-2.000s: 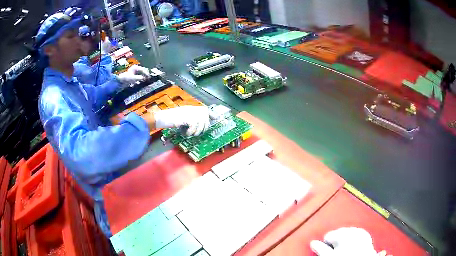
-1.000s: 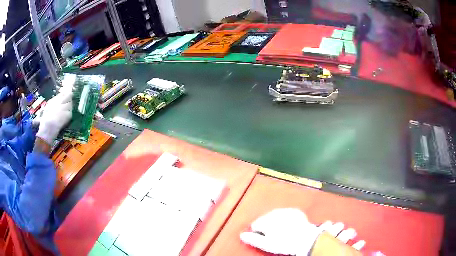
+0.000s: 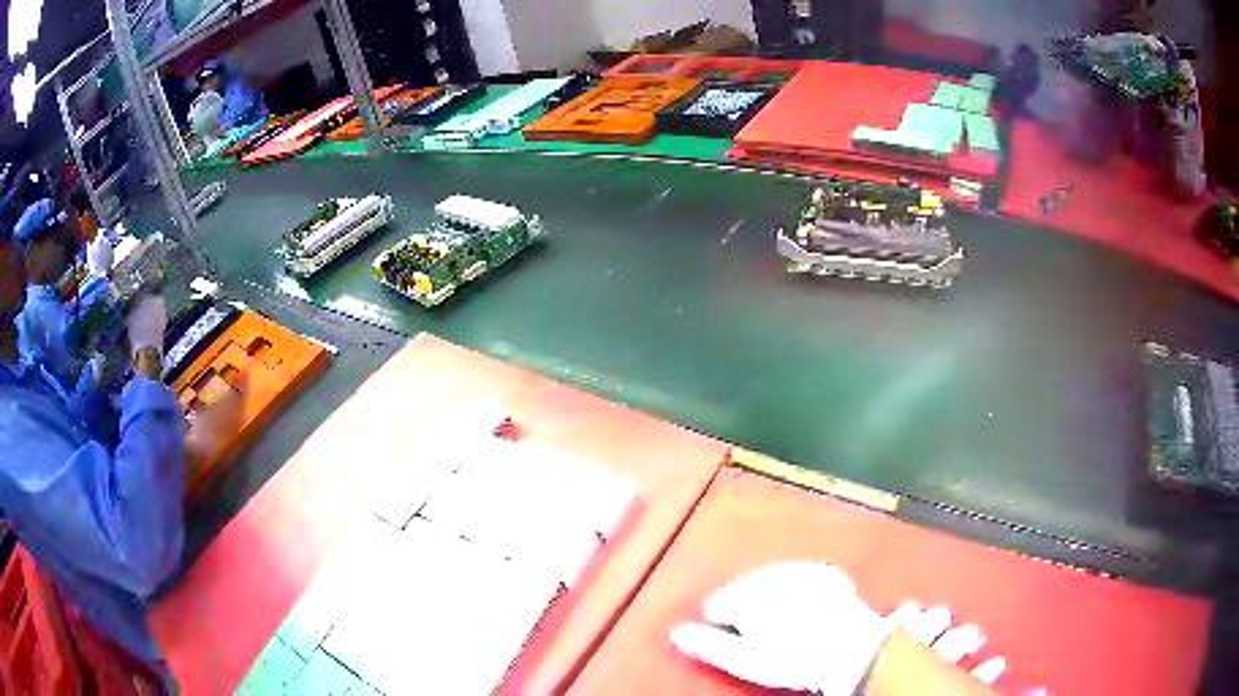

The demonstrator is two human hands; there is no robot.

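Note:
My right hand [image 3: 781, 623], in a white glove, rests on the right red foam mat [image 3: 1087, 619]; its thumb stands apart and nothing shows in it. The bare wrist runs to the lower right. White-gloved fingers of my left hand [image 3: 955, 642] show spread beyond that wrist; the palm is hidden behind the wrist and nothing shows in the fingers. On the left red mat [image 3: 408, 394], flat plates [image 3: 476, 544] lie edge to edge, glaring white, pale green at the lower left.
Three board assemblies with heatsinks [image 3: 459, 252] lie on the green conveyor [image 3: 652, 354]; another board [image 3: 1196, 415] is at the right edge. A worker in blue [image 3: 82, 462] stands left by an orange tray [image 3: 258, 381]. Trays and mats line the far side; a blurred person is upper right.
Over two seconds the view has swung right. The neighbour's board has left the left mat and gone to the left. My left fingers now show clearly; since one second ago both hands look almost unchanged.

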